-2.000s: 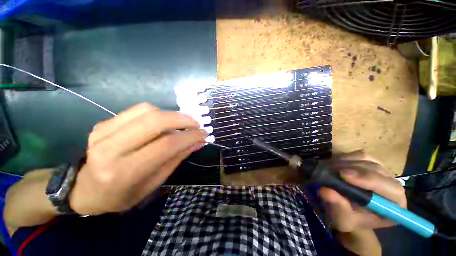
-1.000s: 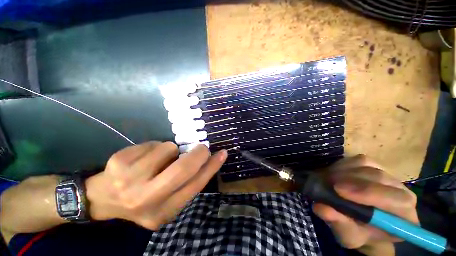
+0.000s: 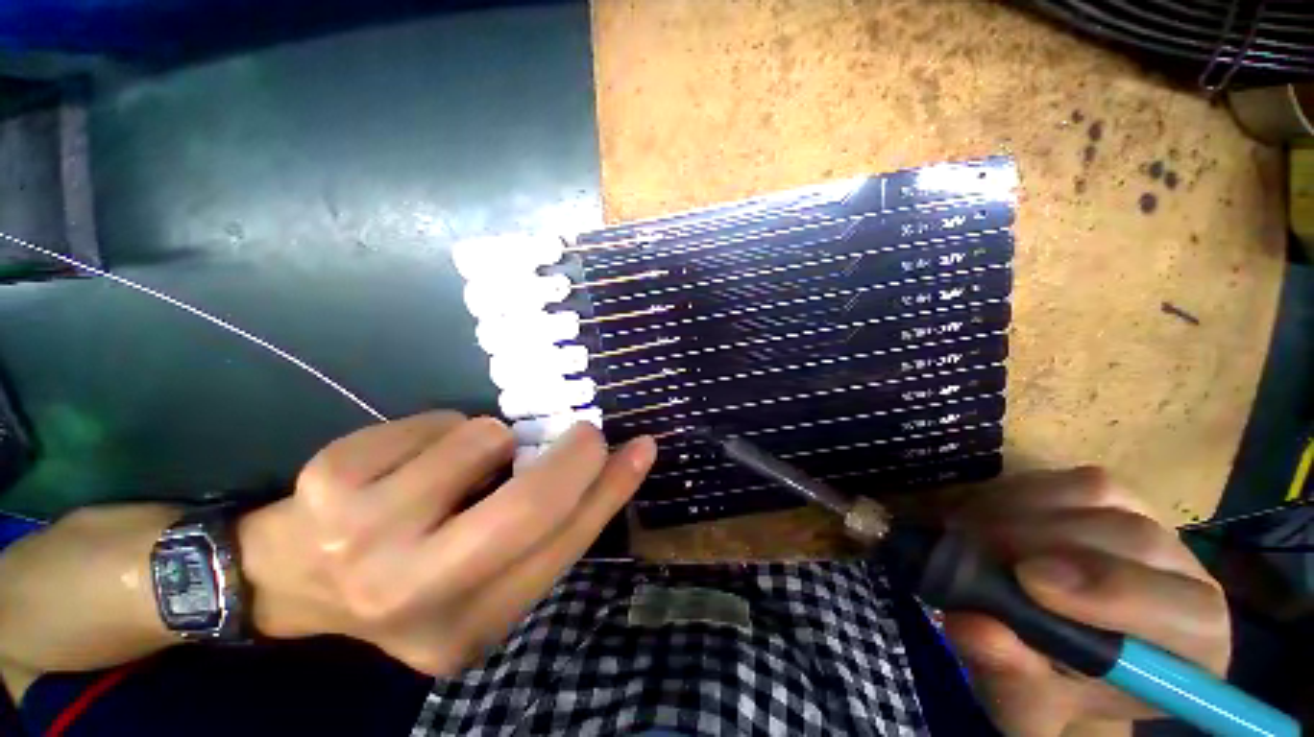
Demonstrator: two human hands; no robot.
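A black PCB panel [image 3: 821, 346] lies on the tan work board, slightly tilted. White leaded components [image 3: 526, 324] line its left edge, overexposed, with thin coppery leads reaching onto the strips. My left hand [image 3: 447, 526] holds the lowest visible white component between its fingers at the panel's lower left; the fingers hide part of it. Solder wire [image 3: 216, 324] runs from the far left into my left hand. My right hand [image 3: 1095, 590] grips the soldering iron [image 3: 1009, 598] by its black grip. Its tip is over the lower strips, right of my left fingertips; contact cannot be told.
The tan work board [image 3: 778, 87] has dark scorch spots and meets a dark green mat [image 3: 332, 159]. A black wire fan grille [image 3: 1196, 43] is at the top right. A checked apron [image 3: 677, 662] is below the panel. A blue edge shows at the top left.
My left hand has moved down and right from the upper components, and a white component now sits at its fingers. The iron tip first moved left, then slightly right. The view has shifted.
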